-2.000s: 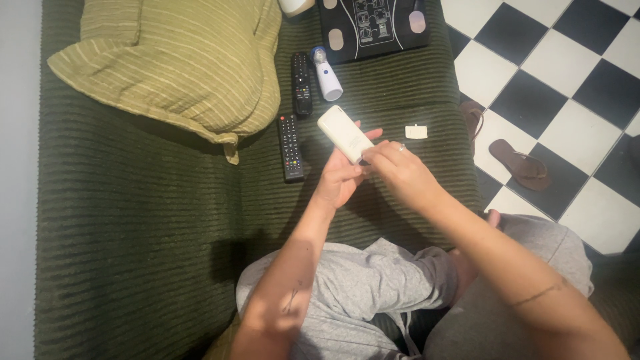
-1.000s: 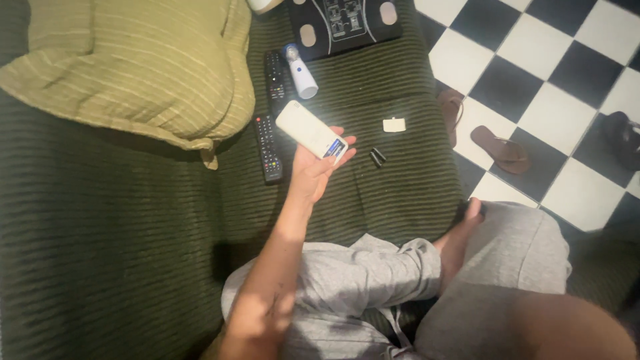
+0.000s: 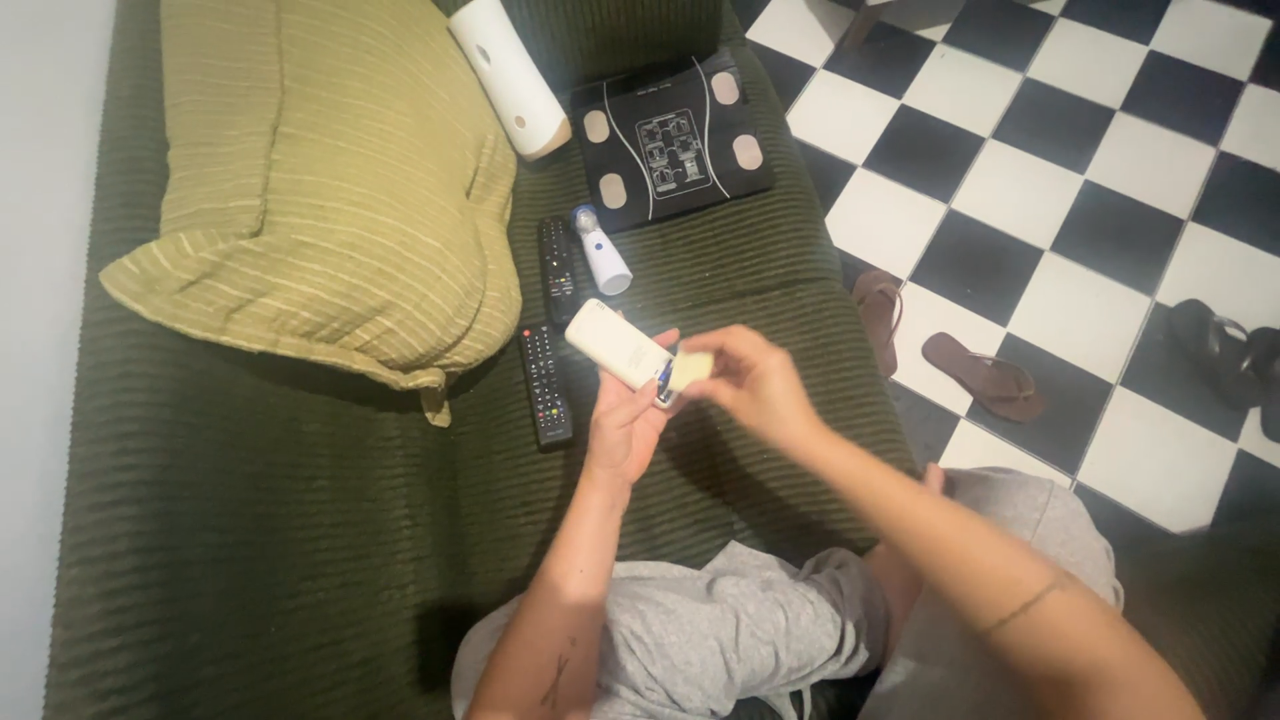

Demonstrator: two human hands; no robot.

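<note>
A white remote control (image 3: 617, 343) lies tilted in my left hand (image 3: 628, 425), its battery compartment uncovered at the end nearest my fingers, with something blue inside. Between the thumb and fingers of my right hand (image 3: 752, 385) is a small off-white battery cover (image 3: 691, 371), held at that uncovered end. Whether the cover touches the remote's body cannot be told. Two black remote controls, one (image 3: 546, 388) beside my left hand and another (image 3: 558, 270) farther off, lie on the couch. A white and blue handheld device (image 3: 603, 252) rests next to the farther one.
A black body scale (image 3: 675, 145) and a white cylindrical device (image 3: 512, 80) lie at the far part of the green corduroy couch (image 3: 300, 540). A yellow-green striped cushion (image 3: 360, 190) is at the left. Brown flip-flops (image 3: 985, 377) and dark footwear (image 3: 1215, 350) are on the checkered floor.
The cover that lay on the couch is now in my right hand, which has come back into view at the remote. My left hand still holds the white remote.
</note>
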